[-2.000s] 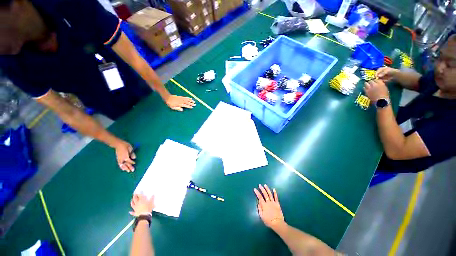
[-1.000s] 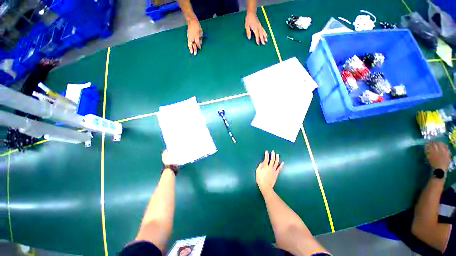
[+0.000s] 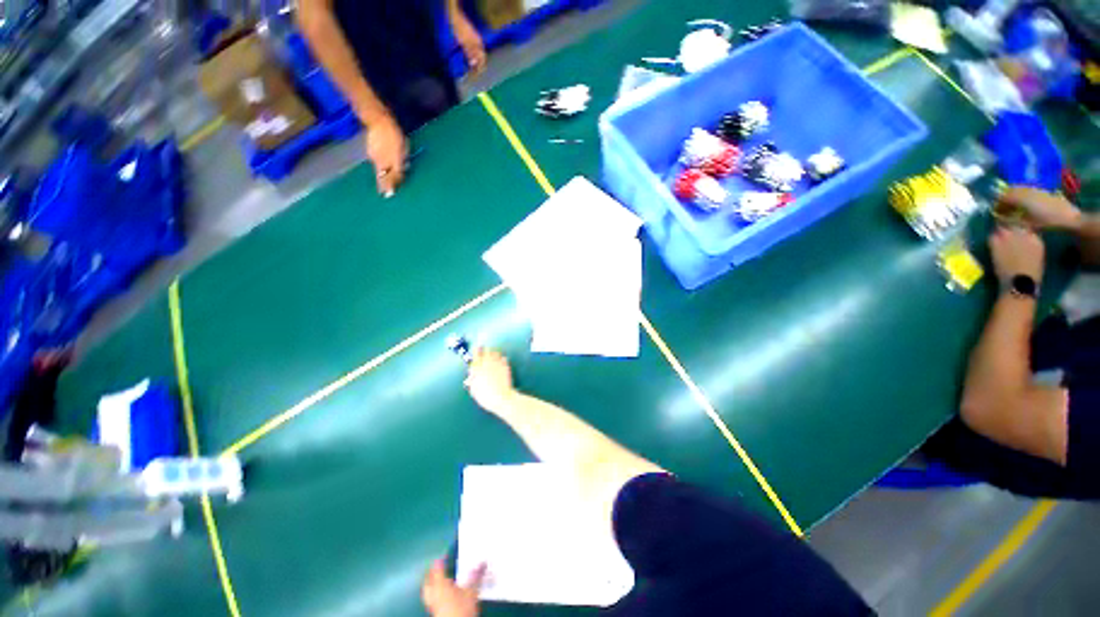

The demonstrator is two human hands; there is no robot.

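A white paper sheet or stack (image 3: 525, 542) lies close in front of me at the bottom. My left hand (image 3: 452, 591) grips its lower left edge, with the thumb on top; the hand is partly cut off by the frame's edge. My right hand (image 3: 489, 380) reaches across above the sheet and is closed on the decorated pen (image 3: 460, 347). The pen's dark, shiny end sticks out past the fingers; the rest is hidden by the hand. More white sheets (image 3: 585, 277) lie overlapped farther off, beside the blue bin.
A blue bin (image 3: 712, 247) holds red, white and black pieces. Yellow-and-white parts (image 3: 935, 201) lie near a seated person's hands (image 3: 1019, 253) at right. Another person stands across the bench, one hand (image 3: 386, 157) at its edge. A white power strip (image 3: 193, 477) is at left.
The sheet under my left hand has come back towards me. My right hand has moved left from the bare bench onto the pen. The standing person's hands have drawn back.
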